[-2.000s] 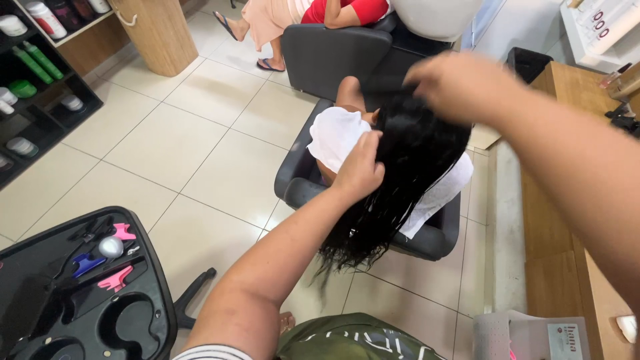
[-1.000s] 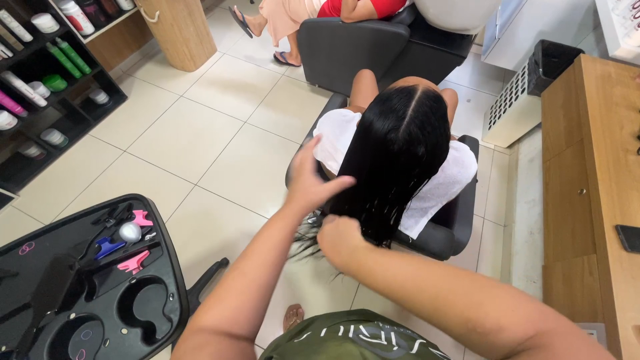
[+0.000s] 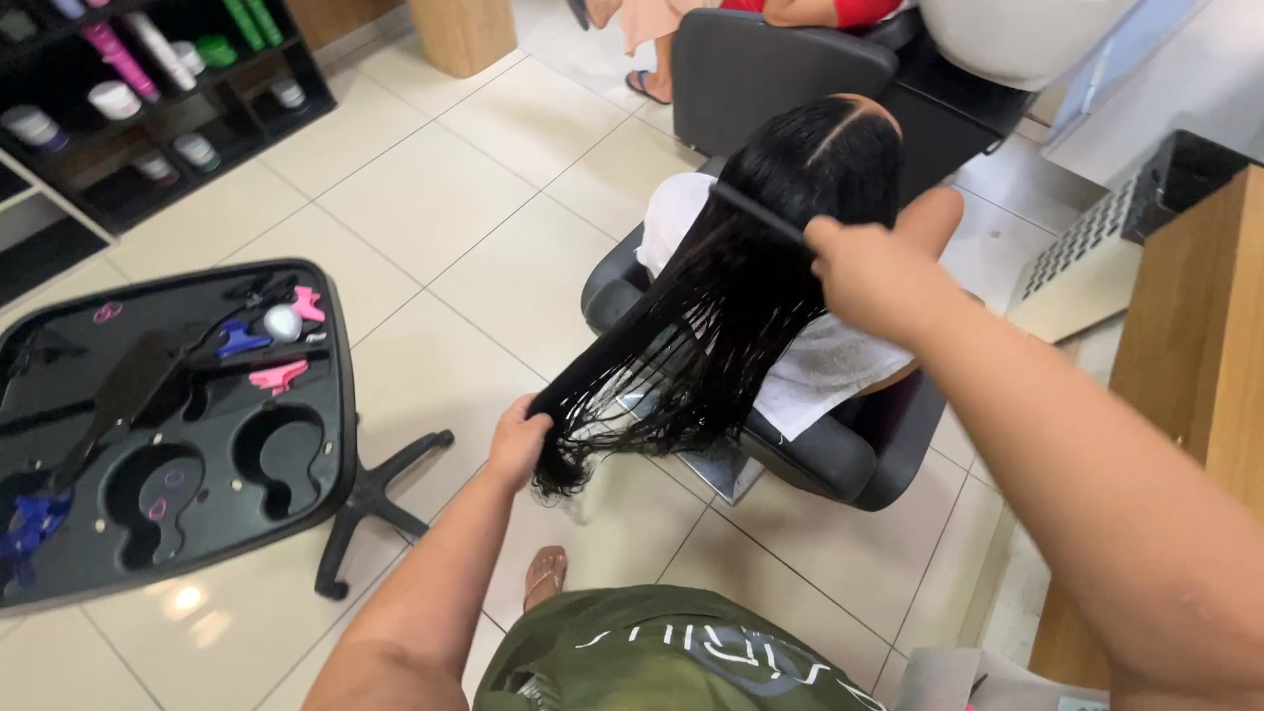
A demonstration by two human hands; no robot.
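A seated person with long, dark, wet-looking hair is viewed from behind and above, with a white towel over the shoulders. Near the ends of a gathered section, my left hand is closed on the hair, drawing it out to the left. My right hand grips one end of a dark comb, which lies across the hair below the crown. A parting line shows on top of the head. The comb's teeth cannot be made out against the hair.
A black salon trolley at the left holds a paddle brush and several hair clips. The person sits in a black salon chair. Product shelves stand upper left, a wooden counter at right, another seated person beyond.
My left hand now holds a section of hair out to the left. My right hand has moved up from the hair ends to below the crown, where the comb now shows.
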